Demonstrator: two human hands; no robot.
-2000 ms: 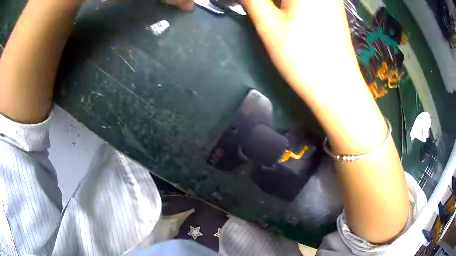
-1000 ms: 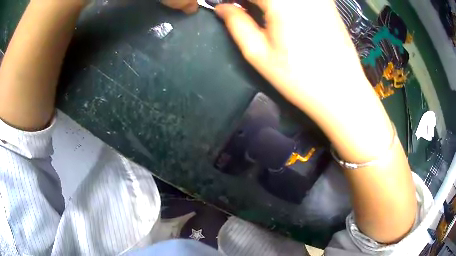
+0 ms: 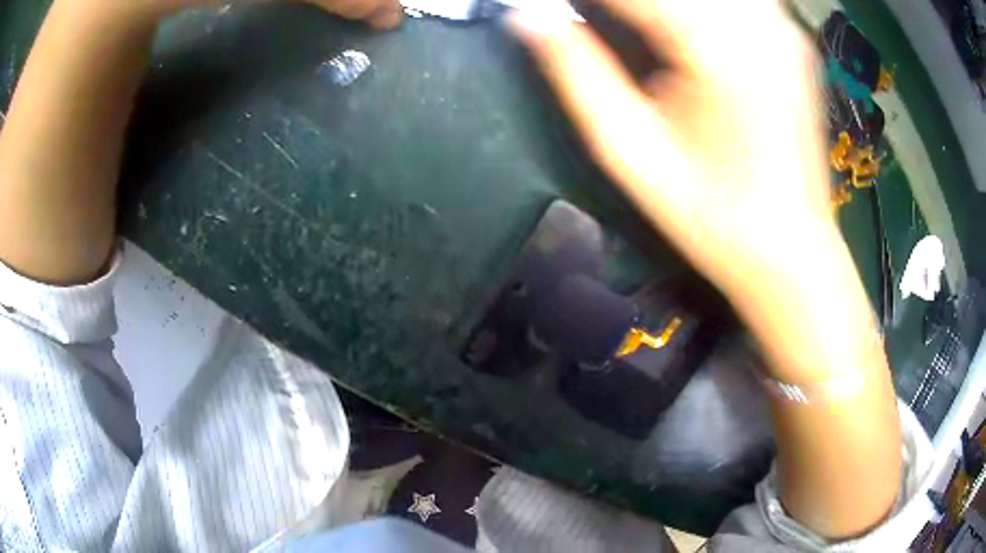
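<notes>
A display module (image 3: 584, 315) with an orange flex cable (image 3: 649, 337) lies on the dark green mat (image 3: 357, 227), over a black jig (image 3: 506, 329) with a rounded recess. Neither hand touches it. My left hand (image 3: 368, 11) is cut off by the top edge; only fingertips show. My right hand (image 3: 670, 97) is blurred at the top, its fingertips near the frame edge. A shiny white and dark piece (image 3: 449, 9) shows between the hands, mostly cut off. Whether either hand grips it cannot be told.
A small clear film scrap (image 3: 346, 67) lies at upper left of the mat. Black screens with orange tails (image 3: 856, 160) and teal tabs (image 3: 852, 81) are bunched at the far right. A white scrap (image 3: 922, 268) and a thin dark tool (image 3: 884, 254) lie below them.
My right hand first moved left towards my left hand, then its palm and wrist shifted right, now covering much of the film pile. My left fingertips moved slightly left. The module has stayed on the jig.
</notes>
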